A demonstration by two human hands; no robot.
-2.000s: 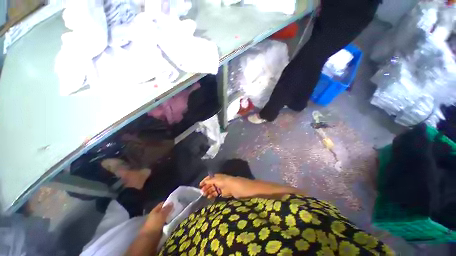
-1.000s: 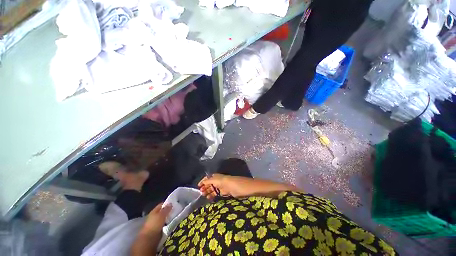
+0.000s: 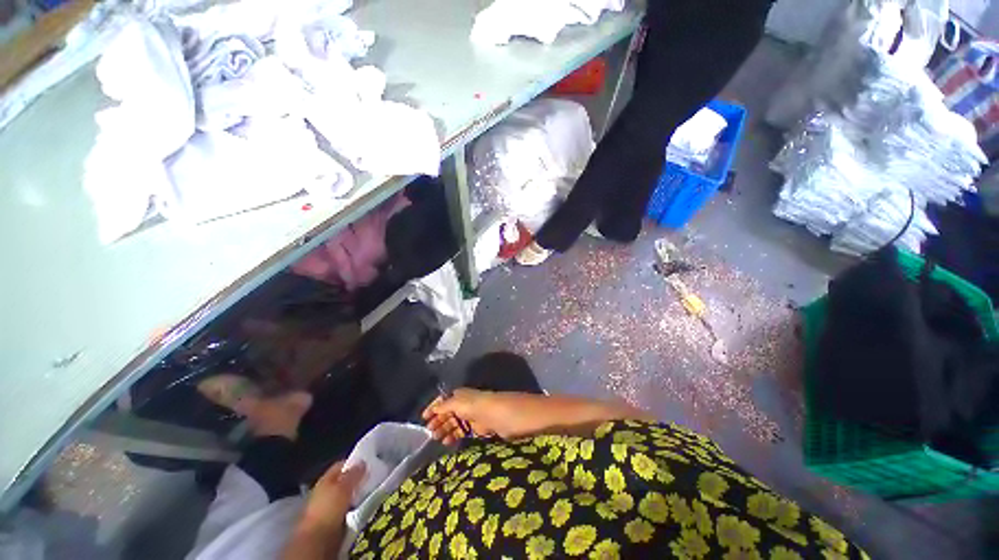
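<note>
A white garment (image 3: 383,457) lies over my lap at the bottom, its opening and band spread between my hands. My left hand (image 3: 333,492) grips the band's near-left edge, thumb on top. My right hand (image 3: 462,416) is at the band's right end, fingers curled around small dark thread snips (image 3: 464,428). The snips are mostly hidden in the fingers, with a thin dark tip showing above them. Whether the right fingers also pinch the cloth is hard to tell.
White garments (image 3: 252,120) are heaped on the pale green table (image 3: 66,295) at left. A person in dark trousers (image 3: 657,109) stands beyond it. A blue basket (image 3: 692,197), bagged white goods (image 3: 876,153) and a green crate (image 3: 876,465) are on the littered floor.
The view has shifted, so the table and basket sit further left. My hands stay at the band, which still spreads between them; both appear slightly further left.
</note>
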